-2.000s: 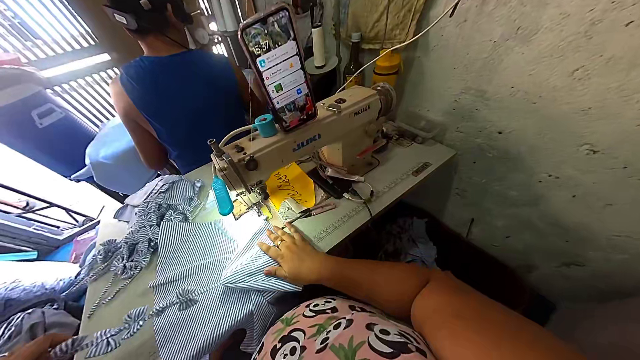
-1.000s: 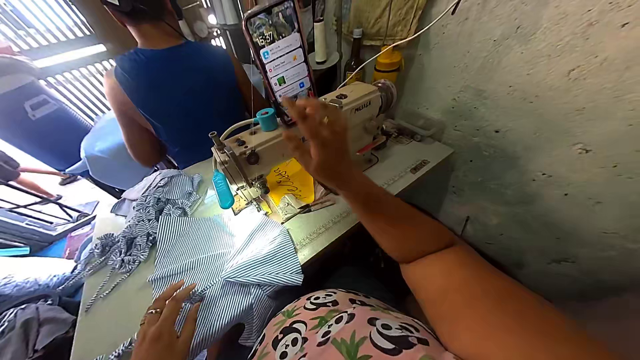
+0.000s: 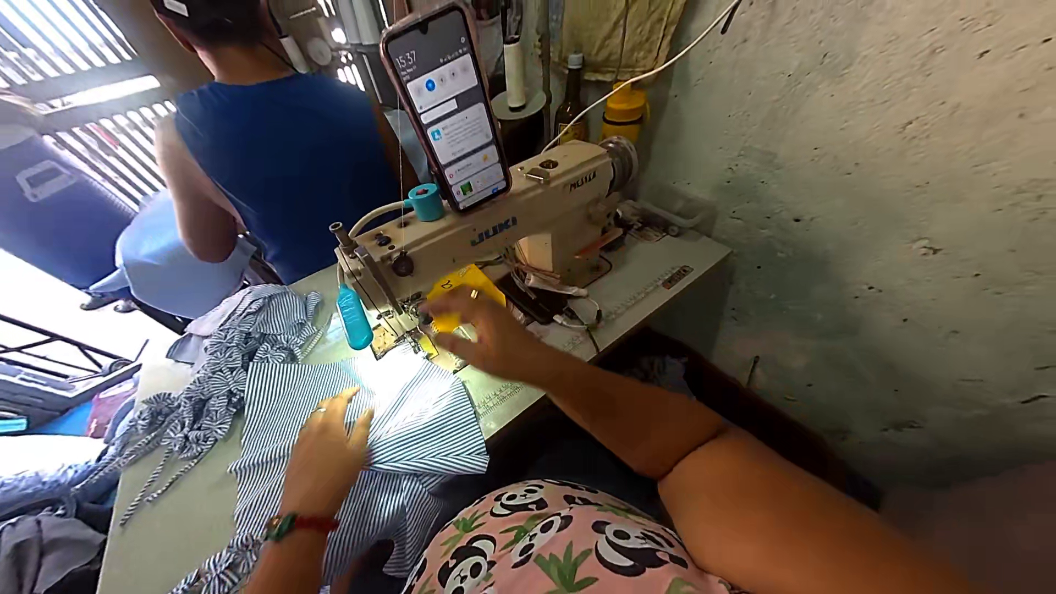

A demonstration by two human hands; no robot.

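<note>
Striped blue-and-white fabric (image 3: 297,412) lies on the sewing table below the needle area of a Juki sewing machine (image 3: 495,219). My left hand (image 3: 332,437) rests over the fabric with its fingers apart. Beside the needle area my right hand (image 3: 487,334) is raised, fingers spread, in front of a yellow paper (image 3: 466,289); nothing shows in it. A lamp lights the cloth brightly near the presser foot (image 3: 417,337). Gathered striped strips (image 3: 206,396) lie to the left. On top of the machine stands a smartphone (image 3: 452,115) with its screen lit, beside a teal round holder (image 3: 426,202).
A person in a blue sleeveless top (image 3: 280,157) sits beyond the table, back turned. Behind the machine are a brown bottle (image 3: 571,103) and a yellow container (image 3: 625,111). A white cable (image 3: 652,73) crosses the rough wall (image 3: 866,206). Cables and small items lie under the machine arm.
My right hand went from the cloth up to the phone, and is now down beside the needle area. My left hand has moved from the lower left edge onto the striped fabric. The phone's screen display has shifted.
</note>
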